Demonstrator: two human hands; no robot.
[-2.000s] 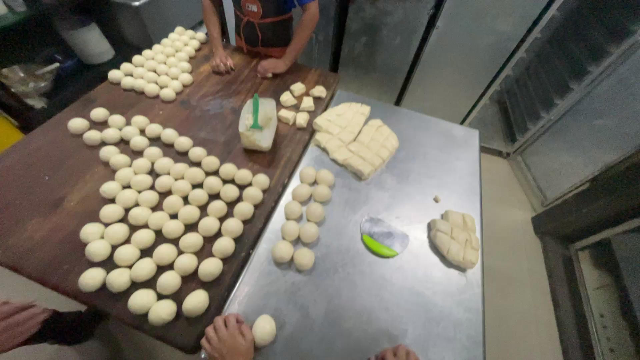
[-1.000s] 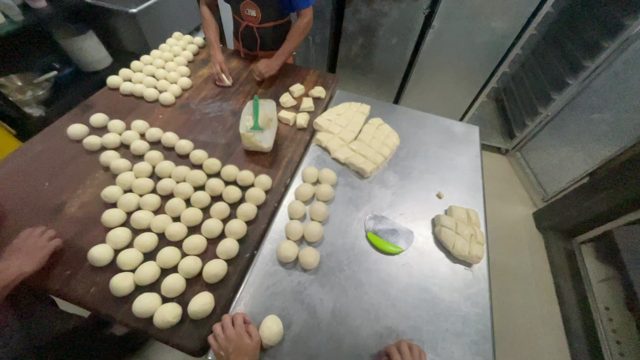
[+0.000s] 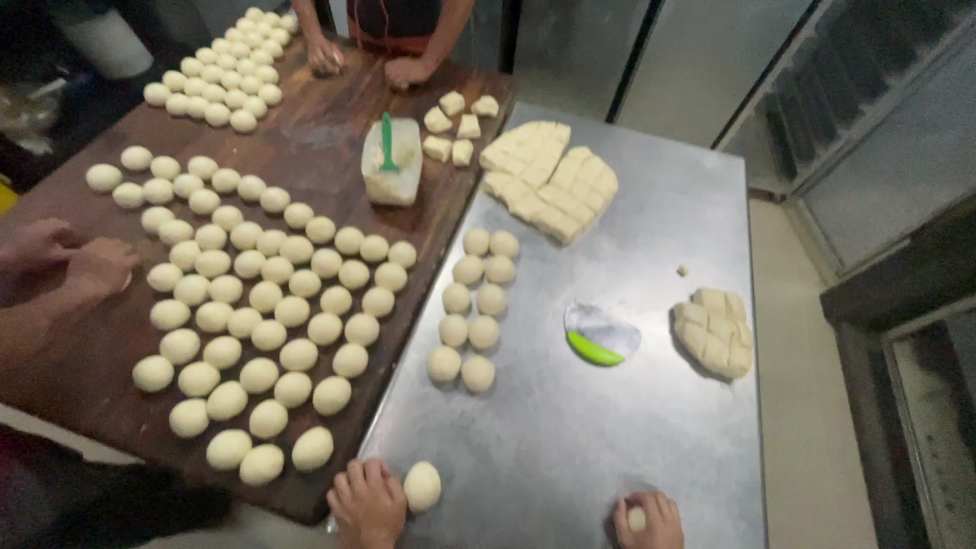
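My left hand [image 3: 369, 499] rests at the near left edge of the steel table [image 3: 549, 457], beside a dough ball [image 3: 422, 486]; what lies under its palm is hidden. My right hand [image 3: 652, 518] is curled round a small piece of dough [image 3: 637, 519] at the near edge. Ahead stand two columns of dough balls [image 3: 484, 332]. A scraper with a green grip [image 3: 595, 350] lies flat in the middle. Scored dough [image 3: 560, 183] lies at the table's far end, and a smaller scored piece [image 3: 715, 333] near the right edge, with a dough crumb [image 3: 682, 271] behind it.
On the adjoining wooden table [image 3: 305, 145] lie many dough balls [image 3: 268, 335], cut dough pieces [image 3: 468, 126] and a plastic tub [image 3: 393, 183] with a green-handled tool. One co-worker's hands [image 3: 408, 72] are at its far side; another's hands [image 3: 99, 267] are at the left.
My right hand has come further into view, with dough now visible in it. At the left, a second co-worker's hands have come further in over the wooden table.
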